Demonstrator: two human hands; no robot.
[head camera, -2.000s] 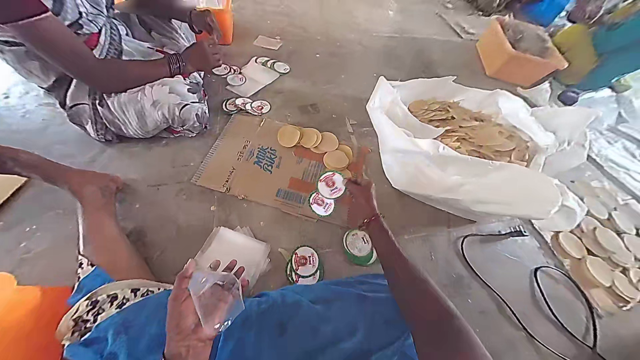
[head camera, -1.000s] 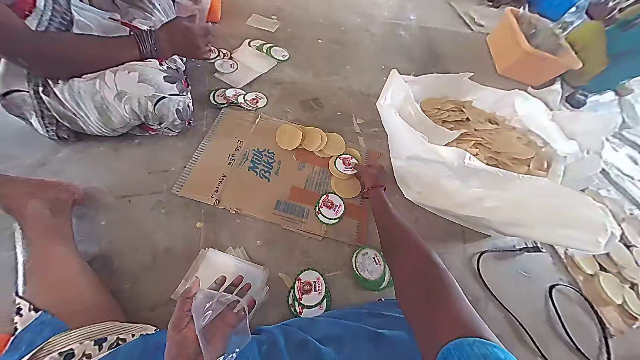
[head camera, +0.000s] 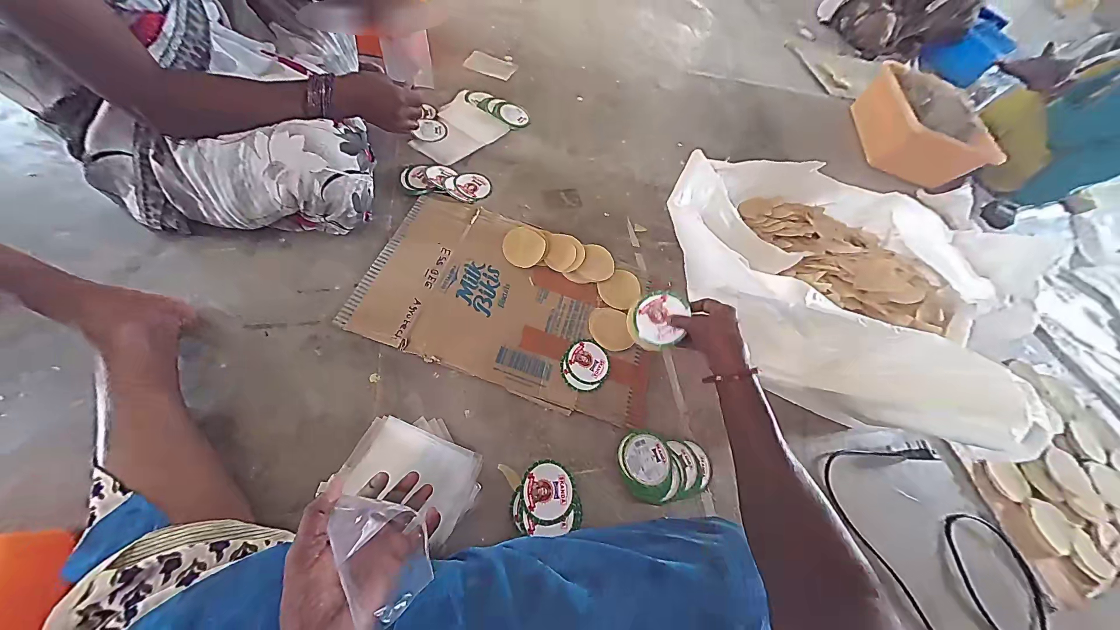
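A clear plastic pouch (head camera: 378, 551) lies across my left hand (head camera: 350, 542), palm up at the bottom, its thumb against the pouch edge. Just beyond it is a stack of clear pouches (head camera: 407, 468) on the floor. My right hand (head camera: 716, 332) pinches a round printed label (head camera: 661, 319) at the right edge of a flattened cardboard sheet (head camera: 455, 350). Thin tan discs (head camera: 560, 252) lie in a curved row on the sheet, the nearest beside the held label. Two overlapping round labels (head camera: 584, 365) rest on the sheet. More round labels lie in piles near my lap (head camera: 547, 494) and by my right forearm (head camera: 652, 464).
A white sack (head camera: 840, 350) full of tan discs (head camera: 849, 262) stands open at right. A black cable (head camera: 927, 542) loops on the floor beside more discs (head camera: 1067, 507). A co-worker's hand (head camera: 381, 101) handles labels at upper left. An orange tub (head camera: 919, 131) stands at upper right.
My right hand, over the two labels on the sheet two seconds ago, has moved up to the lowest tan discs and holds a label there. My left hand keeps the pouch.
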